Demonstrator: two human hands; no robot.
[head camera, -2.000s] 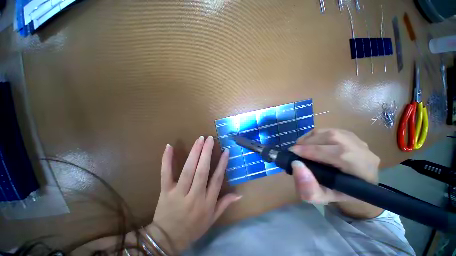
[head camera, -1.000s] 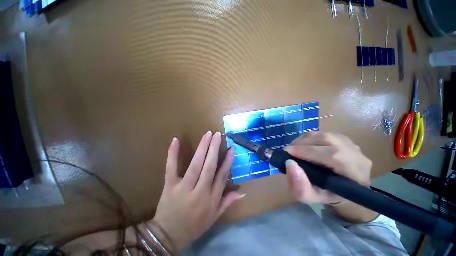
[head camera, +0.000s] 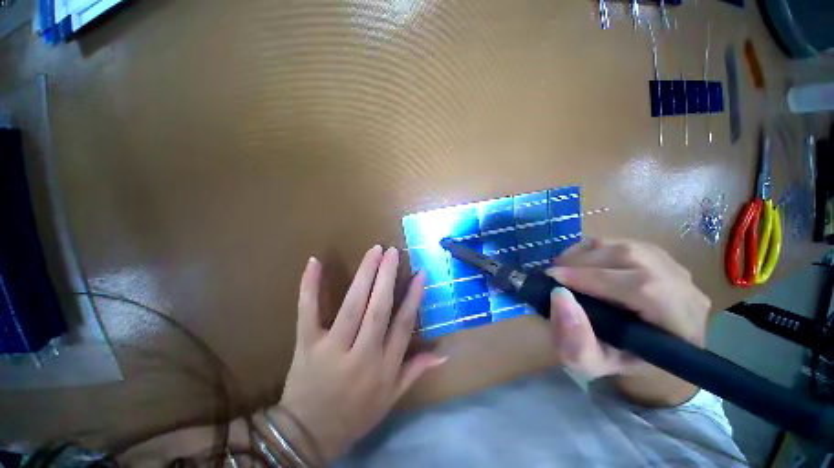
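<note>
A blue solar cell piece lies flat on the tabletop, slightly tilted, with bright glare on its upper left part. Thin silvery tabbing wires run along it, and one end sticks out past its right edge. My right hand is closed around the black soldering iron. The iron's tip is at the cell's upper left area, on or just above a ribbon line. My left hand lies flat with fingers spread, its fingertips at the cell's left edge. It grips nothing.
Scissors with red and yellow loops lie at the right, beside a cut ribbon pile. A small dark cell strip and a grey flat blade lie at the far right. Dark finished cells lie on a clear sheet at the left.
The iron's tip moved left to the cell's left edge, then back right along the cell with my right hand. My left hand stays at the cell's left edge.
</note>
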